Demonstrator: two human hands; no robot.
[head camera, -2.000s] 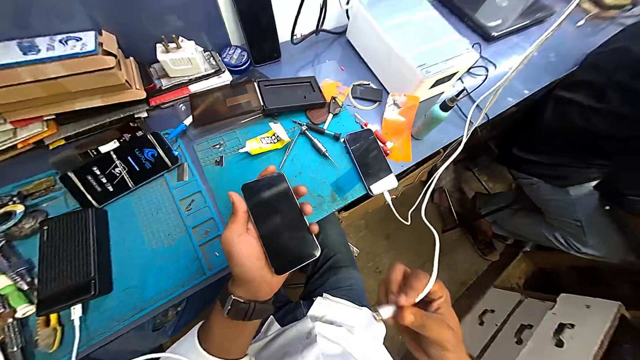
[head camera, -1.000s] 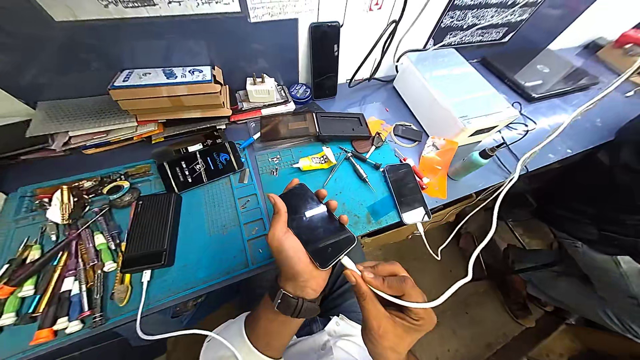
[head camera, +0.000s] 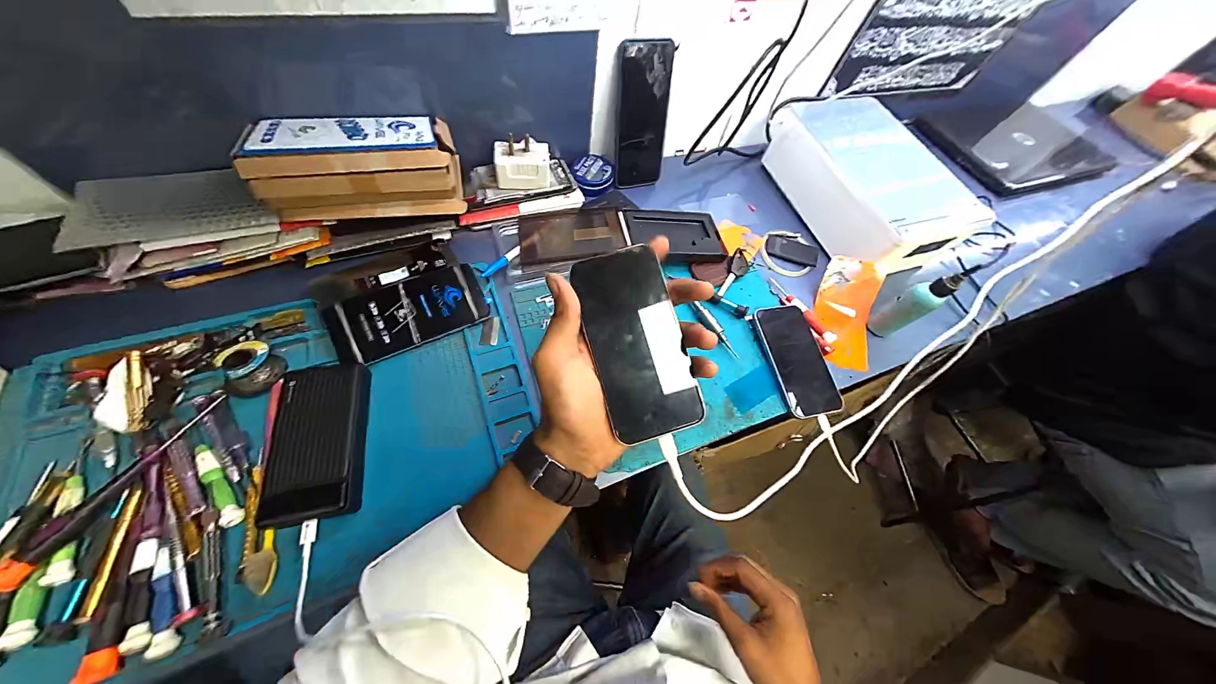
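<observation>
A black-screened smartphone (head camera: 627, 370) lies in my left hand (head camera: 579, 389), fingers curled round its right edge, a wristwatch on the wrist. A white charging cable (head camera: 727, 515) is plugged into its lower end, and a bright reflection shows on its dark screen. Low in the view, over my lap, my right hand (head camera: 760, 617) has its fingers loosely bent and holds nothing. A second smartphone (head camera: 798, 361) rests at the edge of the blue work mat (head camera: 418, 418) with a white cable in its lower end. Left of my left hand, a black power bank (head camera: 315, 445) has another white cable attached.
Several screwdrivers (head camera: 142, 560) crowd the mat's left side. Behind are stacked cardboard boxes (head camera: 351, 171), a white plug adapter (head camera: 522, 165) and a standing phone (head camera: 645, 112). To the right are a white box (head camera: 869, 180), a closed laptop (head camera: 1015, 142) and a seated person (head camera: 1130, 427).
The cable that my right hand held is now in the lower end of the phone. My right hand has let go of it and moved down to my lap.
</observation>
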